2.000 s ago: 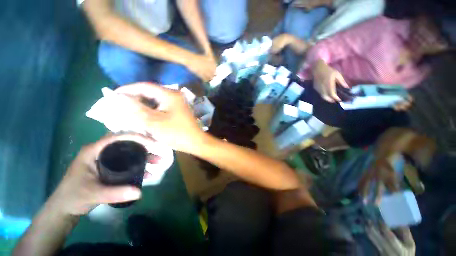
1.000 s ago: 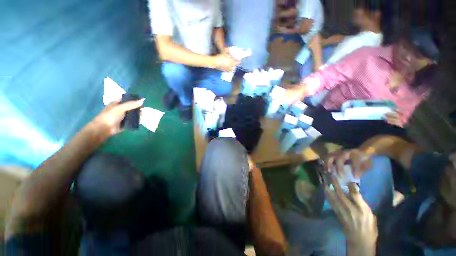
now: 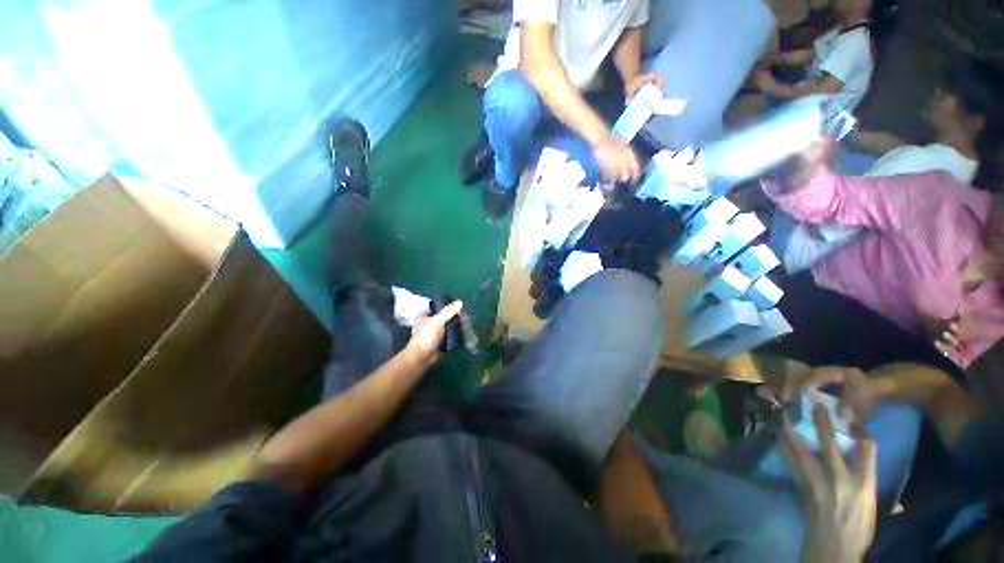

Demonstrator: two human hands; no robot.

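My left hand (image 3: 429,333) is left of my knee, above the green floor. It is shut on a dark cylinder (image 3: 450,326), small and partly blurred here. A crumpled white wipe (image 3: 411,305) sticks out beside the hand on its left. My right hand is out of sight; only a forearm shows right of my raised knee, which hides its far end. Clustered black cylinders (image 3: 628,233) stand beyond the knee among white cartons (image 3: 558,201), some with open flaps.
A large open corrugated carton (image 3: 121,341) stands at the left. A blue plastic-wrapped stack (image 3: 297,99) is behind it. A brown cardboard sheet (image 3: 515,288) lies under the cartons. Several seated people handle cartons at the back and right. A shoe (image 3: 349,159) rests on the green floor.
The view has swung left, bringing the large carton into sight. My left hand still holds the dark cylinder and wipe. My right hand, at the wipe two seconds ago, has left view.
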